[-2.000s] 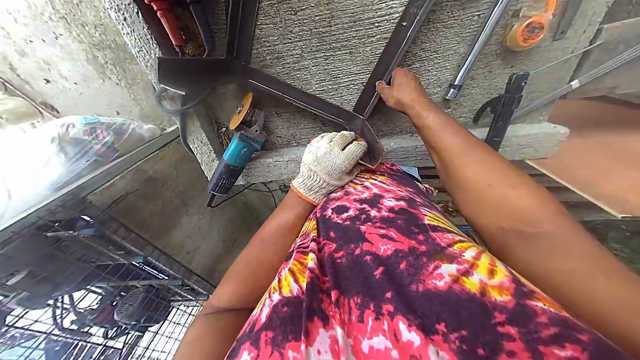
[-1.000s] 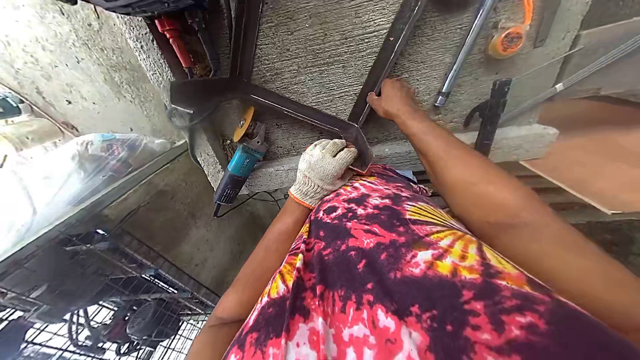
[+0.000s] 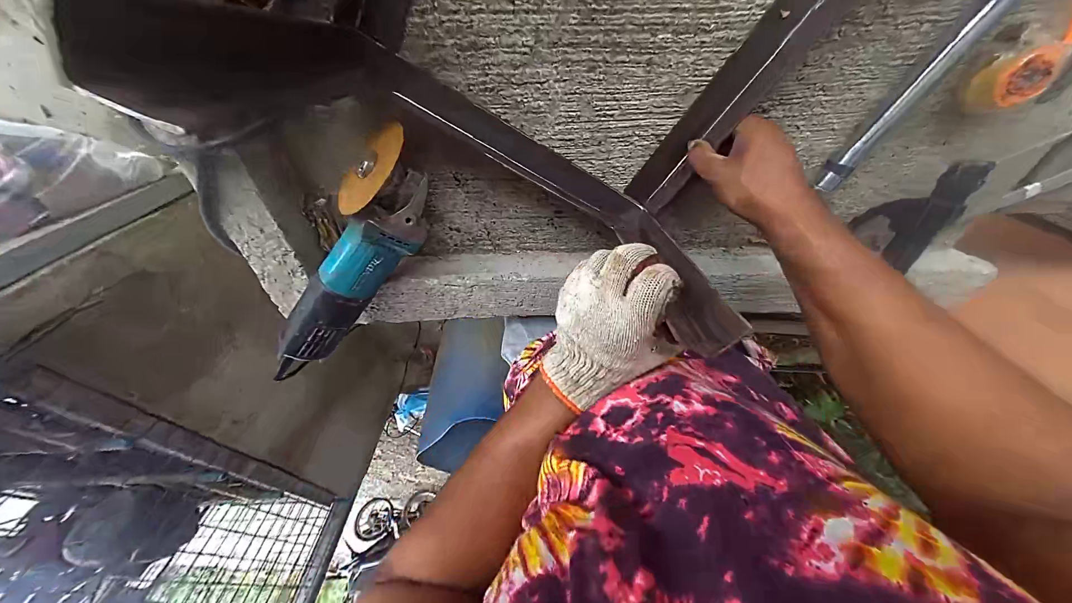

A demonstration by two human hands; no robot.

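My left hand [image 3: 615,314], in a cream knitted glove with an orange cuff edge, is closed around the near end of a dark metal bar [image 3: 511,159]. Its fingertips are partly hidden. My bare right hand [image 3: 745,167] grips a second dark metal bar [image 3: 729,92], thumb on its side. The two bars meet at an angle just beyond my gloved hand. A blue and black angle grinder [image 3: 356,264] with a yellowish disc [image 3: 371,169] lies to the left of my left hand.
The bars lie on a rough concrete slab [image 3: 544,50] with a raised edge. At the right are a shiny metal tube [image 3: 913,92], an orange tape roll [image 3: 1026,75] and a dark clamp-like tool [image 3: 934,213]. A wire mesh [image 3: 243,544] stands lower left.
The view has shifted, and more ground shows below the slab's edge. Both hands keep their places on the metal bars.
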